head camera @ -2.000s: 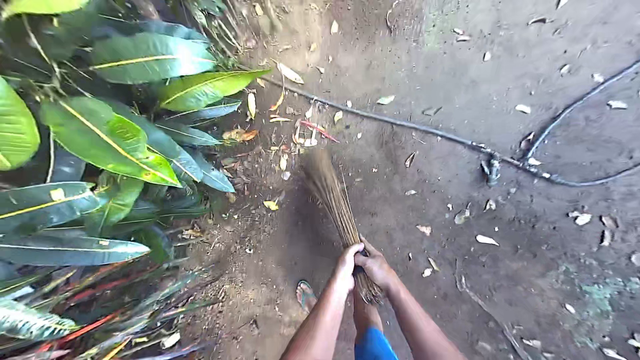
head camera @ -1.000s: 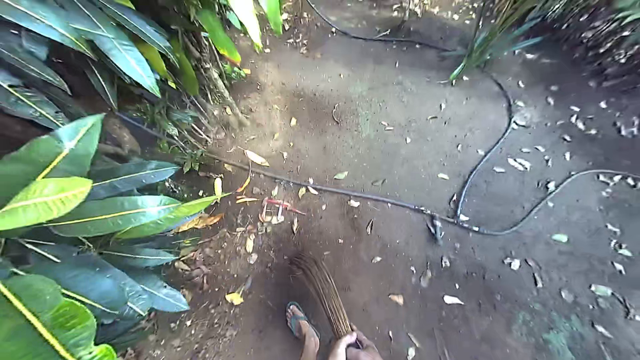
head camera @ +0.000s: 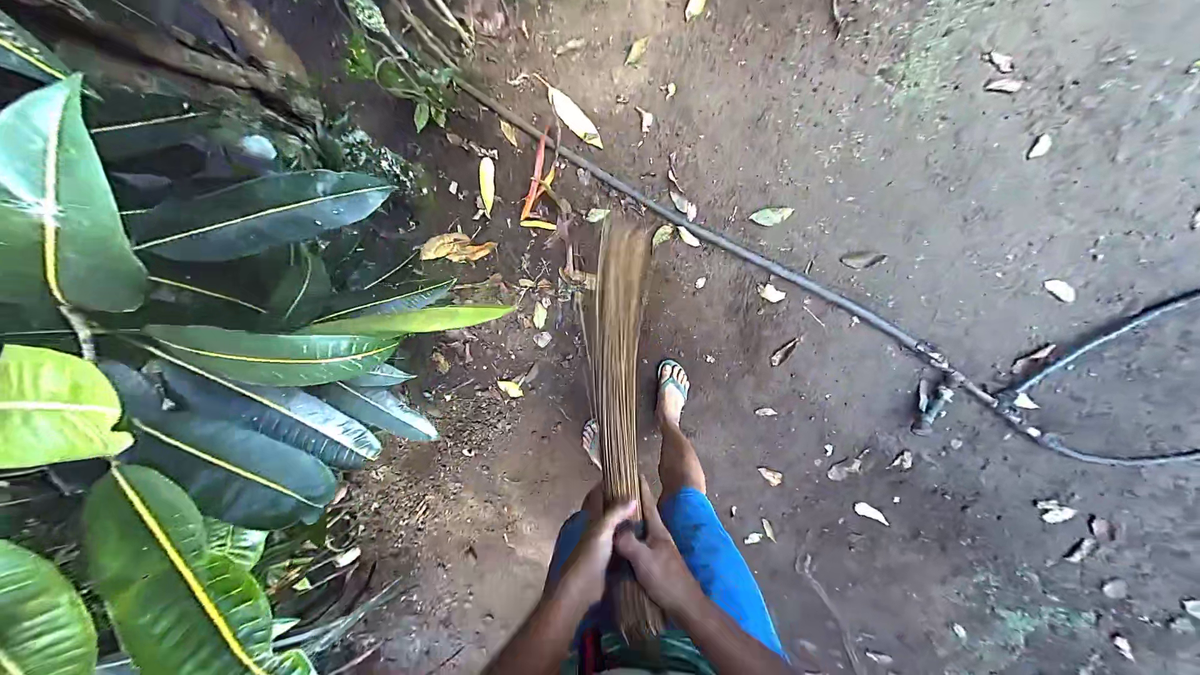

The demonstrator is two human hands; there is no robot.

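Observation:
A stick broom of thin brown bristles [head camera: 619, 375] points away from my body, its far tips blurred near a dark hose [head camera: 797, 281] on the bare soil. Around the lower part of its bundle my left hand [head camera: 600, 553] is closed. My right hand [head camera: 653, 558] grips the same bundle from the other side, against the left. The butt of the broom shows below both hands. Left of the bristle tips lie dry curled leaves [head camera: 457, 247] and a red-orange plant piece [head camera: 537, 183]. A pale fallen leaf [head camera: 574, 117] rests just beyond the hose.
Broad-leaved green plants [head camera: 272, 352] crowd the left side. The hose has a joint with a short fitting [head camera: 931, 405] at right, where it branches. My sandaled foot [head camera: 672, 386] stands right of the broom, the other partly behind it. Scattered leaves [head camera: 870, 513] dot the soil.
The view has shifted a lot. The broom, low in the frame a second ago with its tips short of the hose, now reaches close to the hose. Both hands still hold it.

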